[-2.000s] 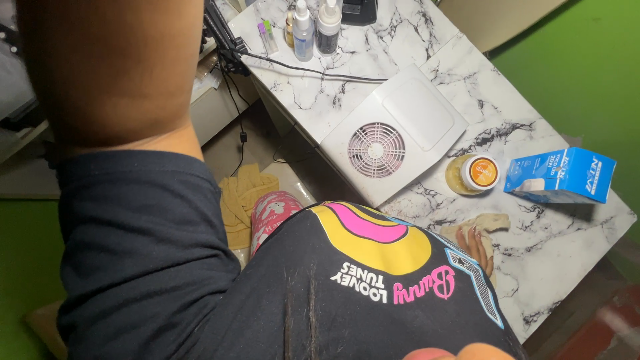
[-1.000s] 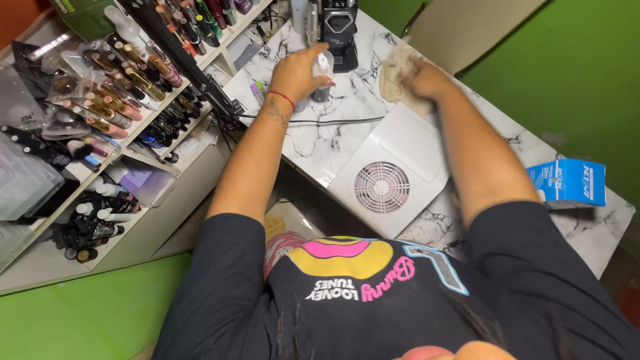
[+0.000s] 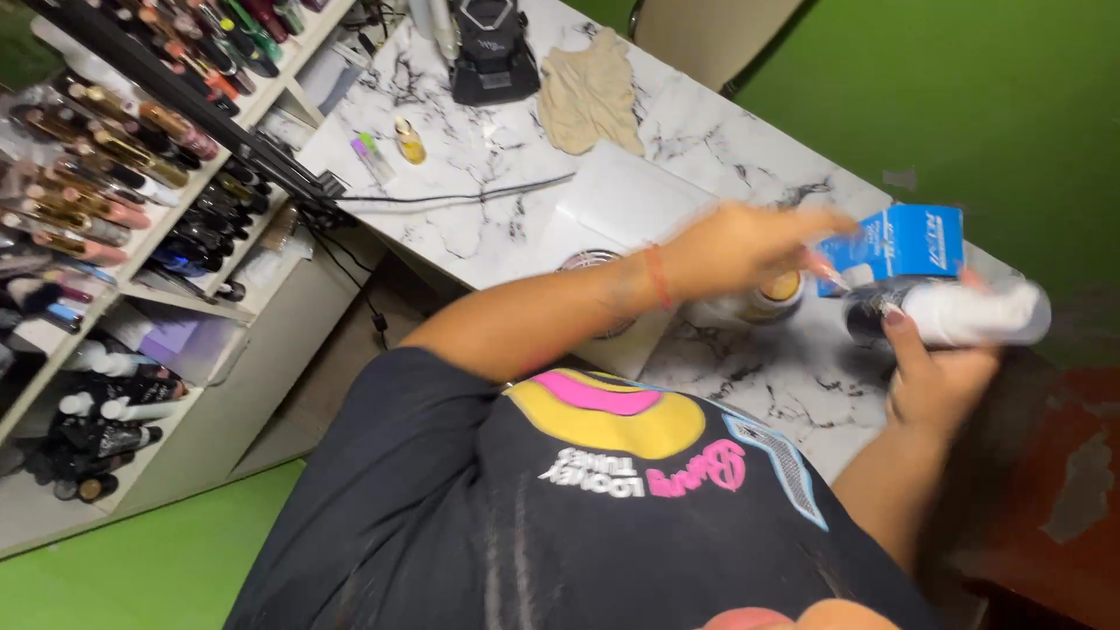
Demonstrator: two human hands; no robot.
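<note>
On the right, my right hand (image 3: 941, 376) is closed around a blurred white and black bottle (image 3: 954, 311), held sideways; whether it is one bottle or two cannot be told. My left hand (image 3: 752, 245), with a red cord at the wrist, stretches over the table with fingers apart. Its fingertips overlap the blue printed box (image 3: 932, 241); contact is unclear. Just below that hand stands a jar with an orange-yellow lid (image 3: 781, 284). My left forearm partly covers the white tabletop device with a round fan grille (image 3: 639, 197).
A beige cloth (image 3: 591, 92) lies by a black device (image 3: 493, 52) at the back. A small yellow bottle (image 3: 409, 144) stands near a black cable (image 3: 464, 198). Shelves of nail polish bottles (image 3: 114, 162) fill the left. A green wall (image 3: 962, 105) borders the marble-patterned table (image 3: 735, 166).
My right hand has left the beige cloth at the back and now holds the bottle at the right. My left hand has moved from the bottles at the back toward the blue box.
</note>
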